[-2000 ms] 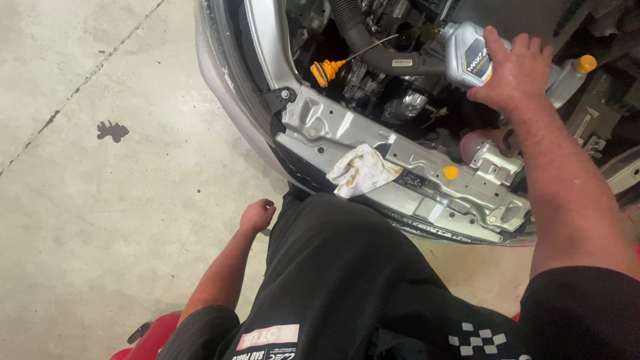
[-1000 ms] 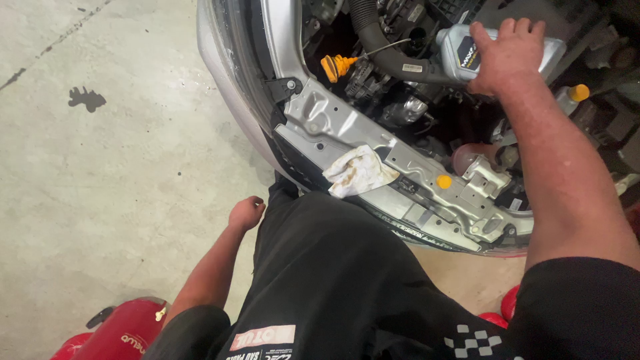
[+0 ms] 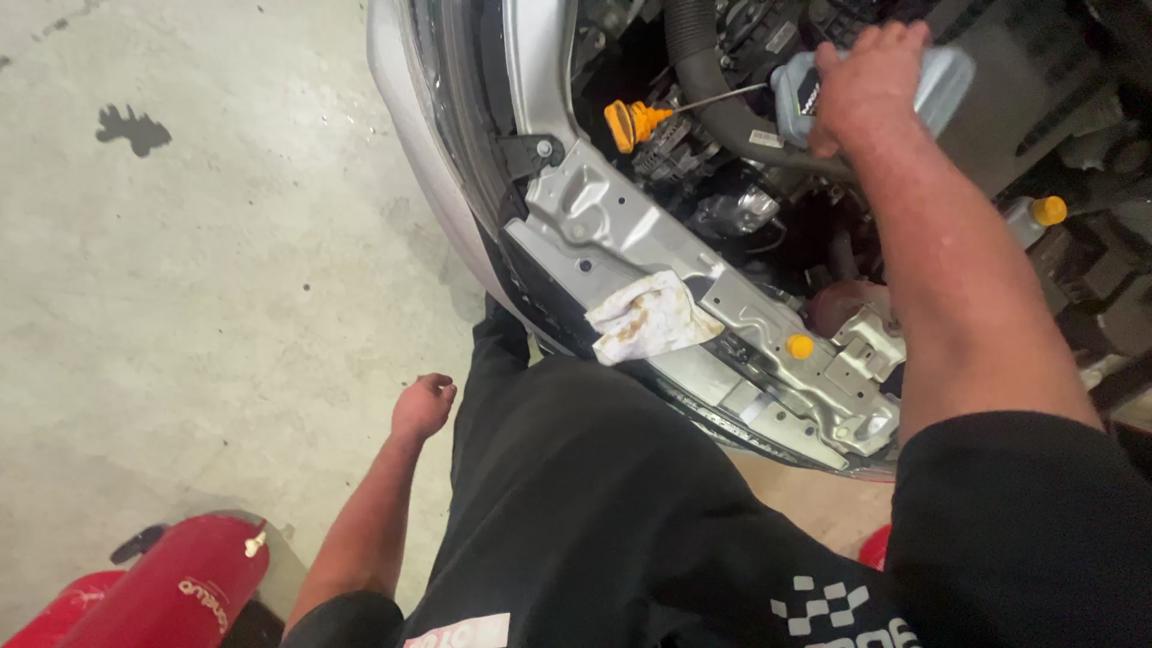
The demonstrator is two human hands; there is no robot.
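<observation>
My right hand (image 3: 868,85) is closed around a grey plastic oil bottle (image 3: 945,85), tipped on its side over the engine, its neck end toward the left. Beside that end, a yellow oil dipstick handle (image 3: 633,124) lies over the engine bay, its thin rod reaching toward the bottle. My left hand (image 3: 424,405) hangs by my hip, fingers loosely curled, with nothing seen in it. A stained white cloth (image 3: 652,317) rests on the metal front panel (image 3: 603,211). A small yellow cap (image 3: 799,346) sits on that panel to the right. Where the bottle's mouth meets the engine is hard to see.
A second bottle with a yellow cap (image 3: 1049,211) stands at the right of the engine bay. A black corrugated hose (image 3: 691,45) runs beside the dipstick. The car's front edge (image 3: 423,171) curves before me. Red cylinders (image 3: 166,585) lie at the lower left; a dark stain marks the floor.
My right hand stays on the bottle, which lies flatter than two seconds ago. The left hand still hangs at my side. The view has shifted somewhat.
</observation>
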